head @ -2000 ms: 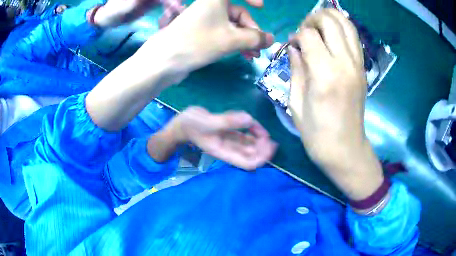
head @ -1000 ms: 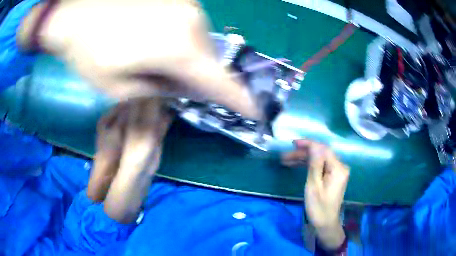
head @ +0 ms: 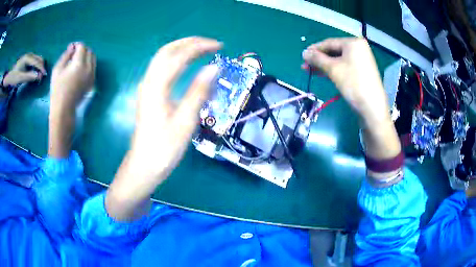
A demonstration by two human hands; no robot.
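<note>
An open unit lies tilted on the green bench, with a white side wall [head: 269,171] and a dark inner module [head: 261,128]. Its blue circuit board [head: 229,88] is at the left end. A pink-white wire [head: 271,108] and black cables cross the module. A red wire [head: 328,103] sticks out at the right. My left hand [head: 169,99] is blurred and open beside the board, thumb and fingers apart, overlapping its left edge. My right hand [head: 349,70] is above the unit's right end, fingertips pinching a thin black cable [head: 310,81].
Two hands of other people are at the left, one blurred [head: 73,78] and one farther out [head: 25,70]. More open units [head: 428,125] with red wires stand at the right. A white rail [head: 313,15] runs along the green bench's [head: 156,21] far side.
The large hand that covered the unit has gone from it. My right hand has moved up from the bench's near edge and holds a cable. My left hand has risen beside the board.
</note>
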